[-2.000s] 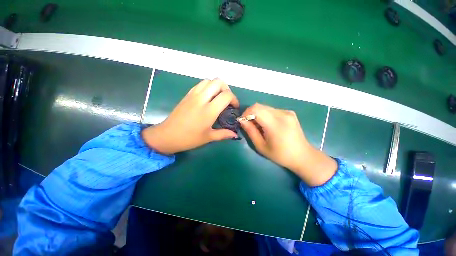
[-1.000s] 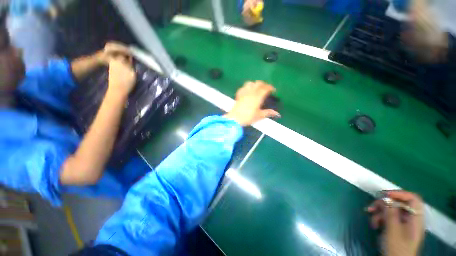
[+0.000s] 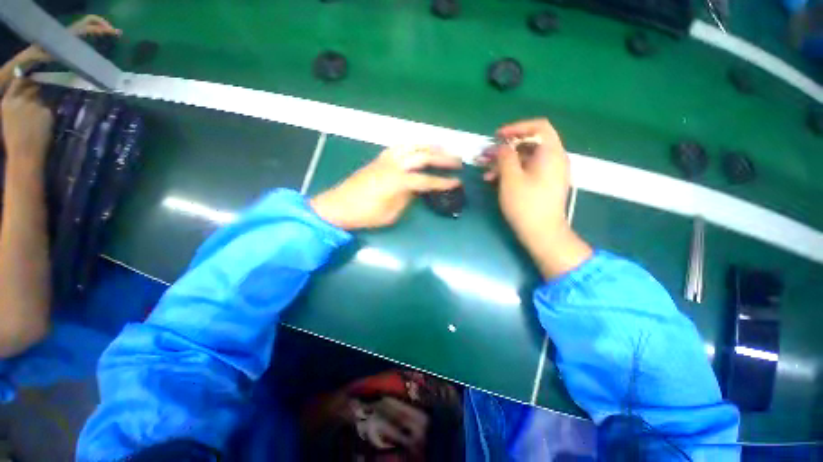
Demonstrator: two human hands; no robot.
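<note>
A round black unit [image 3: 445, 199] is in the fingers of my left hand [image 3: 385, 190], above the dark green bench near the white rail. My right hand [image 3: 532, 185] is just right of it, over the rail, with a thin tool with a pale end [image 3: 525, 141] between its fingers. The tool's tip is blurred. The right hand and the black unit are apart. A tiny pale dot [image 3: 452, 328] lies on the bench near me.
The green belt [image 3: 406, 72] carries several black discs beyond the white rail [image 3: 361, 120]. A silver strip [image 3: 695, 260] and a glossy black rectangle [image 3: 755, 338] lie at right. Black trays [image 3: 86, 180] and another person's arms [image 3: 27, 217] are at left.
My left hand has come back from over the belt to the bench and now holds a black unit. My right hand is beside it, still with the thin tool. The view has shifted.
</note>
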